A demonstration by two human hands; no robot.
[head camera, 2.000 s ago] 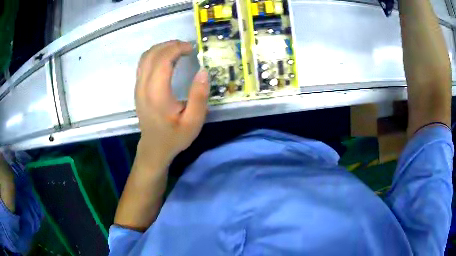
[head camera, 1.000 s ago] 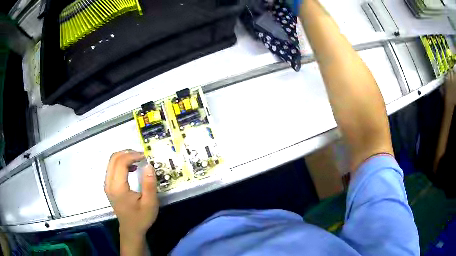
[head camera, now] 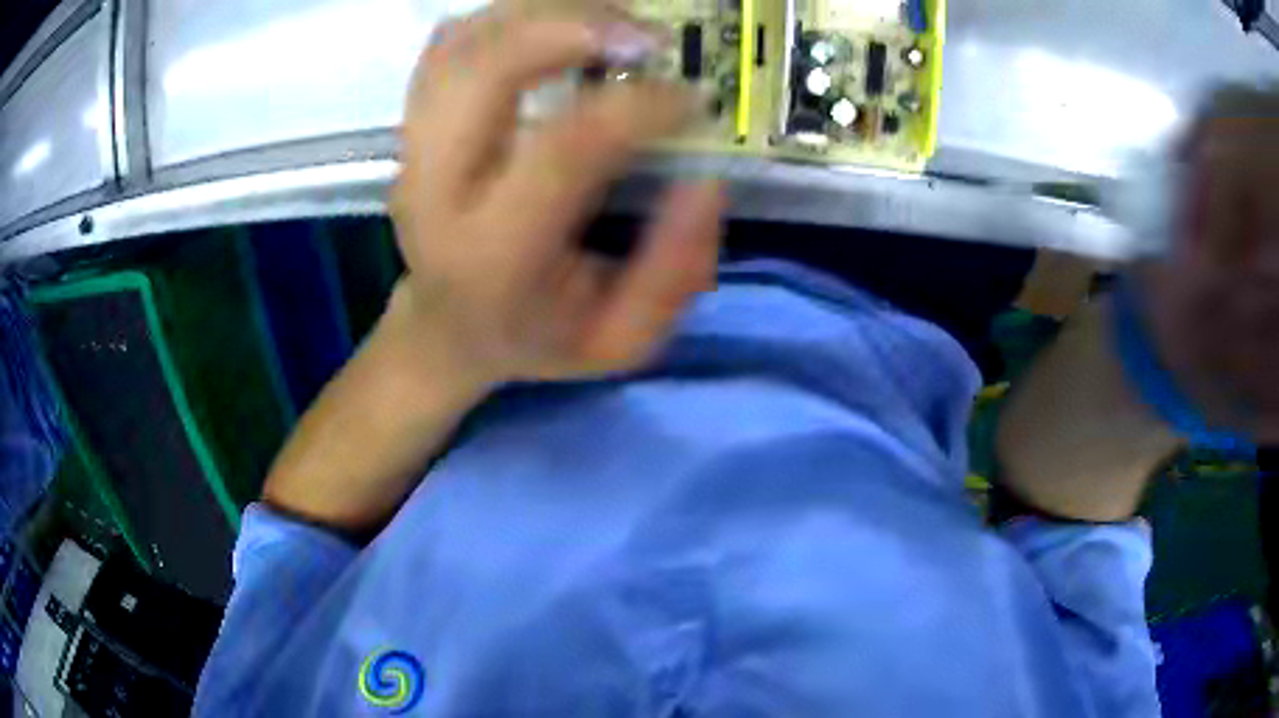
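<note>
Two yellow-edged circuit boards point(head camera: 853, 84) lie side by side at the top of the view, cut off by the upper edge. White-topped capacitors and dark parts show on them. My left hand point(head camera: 561, 197) is over the near part of the left board and hides much of it. Its fingers are curled, with the thumb apart and lower, in front of the rail; nothing shows held. My right hand point(head camera: 1234, 239), strongly blurred, is at the right edge with a blue wrist strap point(head camera: 1167, 372). A pale blur is beside it; whether it holds anything cannot be told.
A metal rail point(head camera: 302, 190) runs along the near edge of the white work surface point(head camera: 295, 70). At lower left are a green-framed black tray point(head camera: 133, 407) and a black-and-white item point(head camera: 105, 631). My blue-clothed body is directly below the rail.
The view has shifted, and the black tote and patterned cloth are out of it. My left hand has moved over the left board. My right hand has come back into view near the rail.
</note>
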